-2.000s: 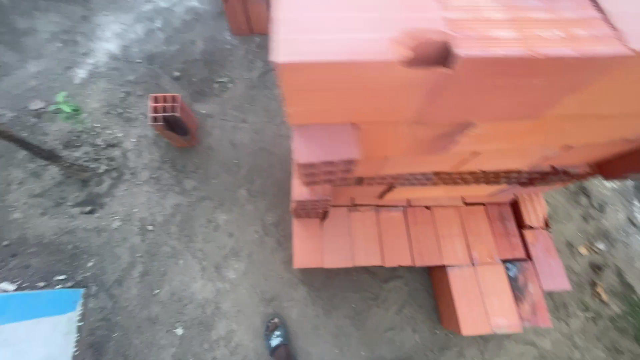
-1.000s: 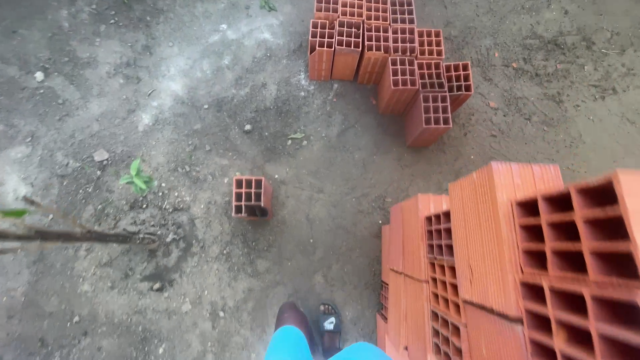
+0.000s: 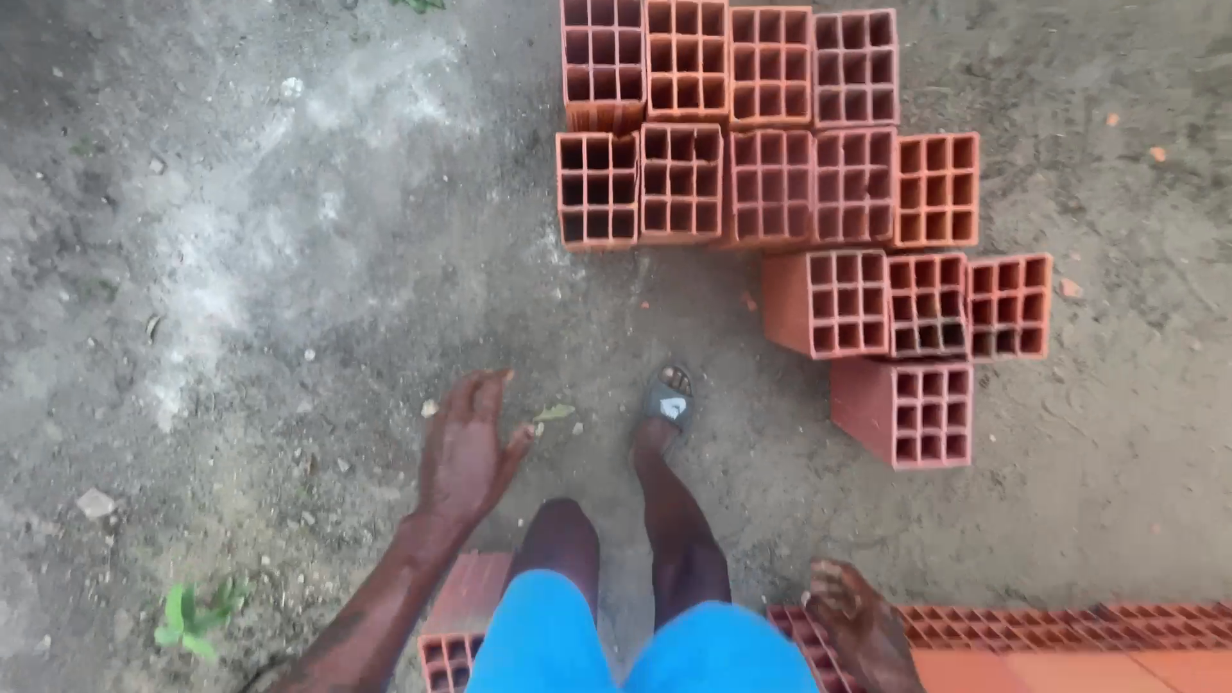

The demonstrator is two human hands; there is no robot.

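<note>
My left hand [image 3: 469, 448] reaches forward over the bare dirt with its fingers apart and nothing in it. Low on the right, my right hand [image 3: 856, 616] hangs over or beside the hollow bricks of the stack [image 3: 1020, 628], its fingers partly curled; whether it touches them I cannot tell. Several hollow clay bricks [image 3: 680, 183] stand on end in close rows ahead, cell openings up. The nearest of that group is a single brick [image 3: 929, 414]. Another hollow brick [image 3: 470, 597] stands by my left leg, partly hidden by my blue shorts.
My sandalled foot [image 3: 667, 397] is on the dirt between my hands and the rows of bricks. A small green plant [image 3: 192, 621] grows at the lower left. The brick stack runs along the lower right edge. A small pale stone [image 3: 96, 502] lies at the left.
Both hands have come into view. The rows of bricks now lie closer in front, and the single brick that stood ahead of my feet is beside my left leg. The view has shifted forward.
</note>
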